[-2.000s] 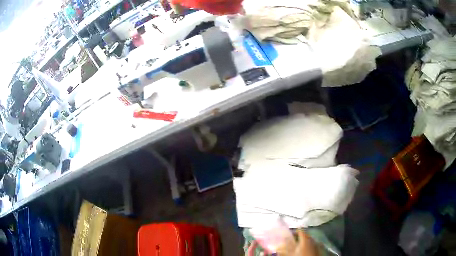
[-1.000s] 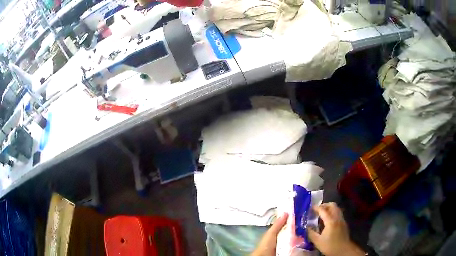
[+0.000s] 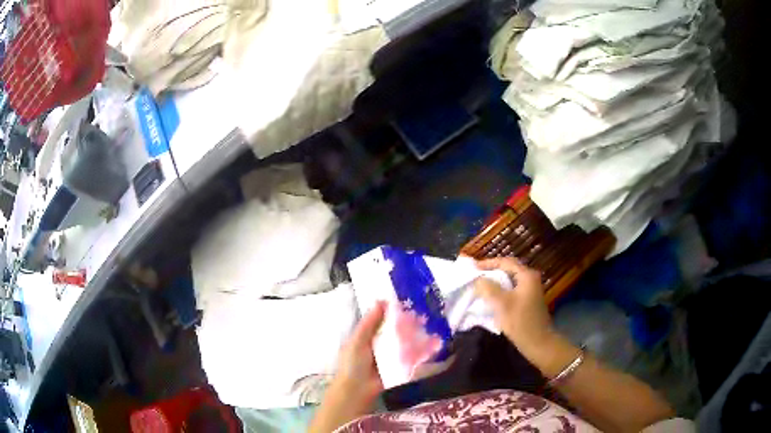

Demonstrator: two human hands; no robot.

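A tissue packet (image 3: pixel 401 326), white, pink and purple-blue, is in front of my body in the lower middle. My left hand (image 3: pixel 362 351) holds its left side, thumb on the front. My right hand (image 3: pixel 517 300) grips white tissue (image 3: pixel 469 292) at the packet's right side; the tissue spreads between packet and fingers. A bracelet is on my right wrist. The tissue's exact join with the packet is hard to see.
White cut pieces (image 3: pixel 275 347) lie left of the packet. A tall cloth pile (image 3: pixel 617 110) stands at right beside the brown slatted stool (image 3: pixel 541 245). Beige cloth (image 3: pixel 313 76) hangs over the table edge. A red stool (image 3: pixel 182 414) is at bottom left.
The view has swung right. The packet has come up into fuller view, and my right hand has moved from its opening out to the right with white tissue in its fingers.
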